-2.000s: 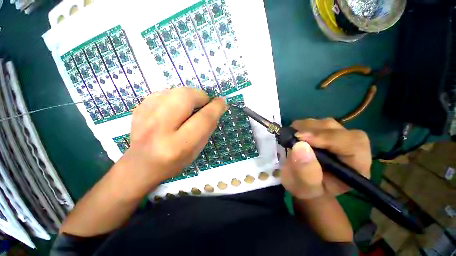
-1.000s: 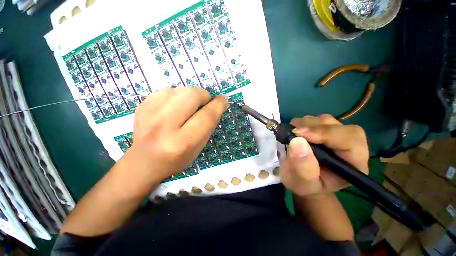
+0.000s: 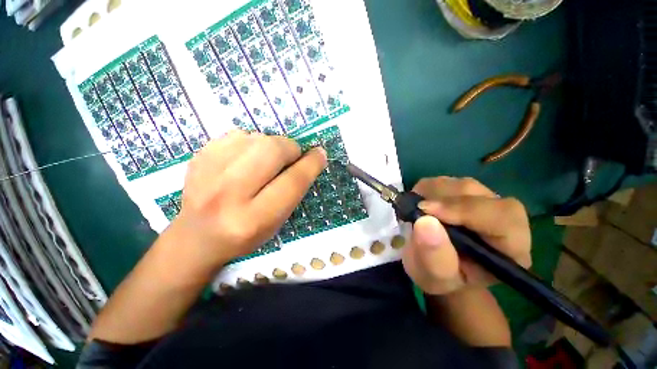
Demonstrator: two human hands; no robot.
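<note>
My right hand (image 3: 472,234) holds the black soldering iron (image 3: 504,263) by its handle, its metal tip pointing up-left over the right part of the lower green PCB panel (image 3: 324,194). My left hand (image 3: 248,191) is over the same panel with thumb and forefinger pinched beside the iron tip. The thin solder wire (image 3: 61,163) runs from the left edge to my left hand; its end at the fingertips is too small to tell. The white foam tray (image 3: 374,115) lies under the panels. Whether the iron tip touches the board cannot be told.
Two more PCB panels (image 3: 144,108) (image 3: 266,68) lie on the tray's upper part. Stacked trays (image 3: 43,216) stand at left. Orange-handled pliers (image 3: 493,90) lie open at right. A round tin (image 3: 479,20) is at upper right, beside a black box (image 3: 605,94). Cardboard boxes (image 3: 598,252) are at lower right.
The view has shifted slightly, so the tray, tin and pliers sit a little higher or further left. The iron tip is slightly lower on the panel. Both hands keep their holds.
</note>
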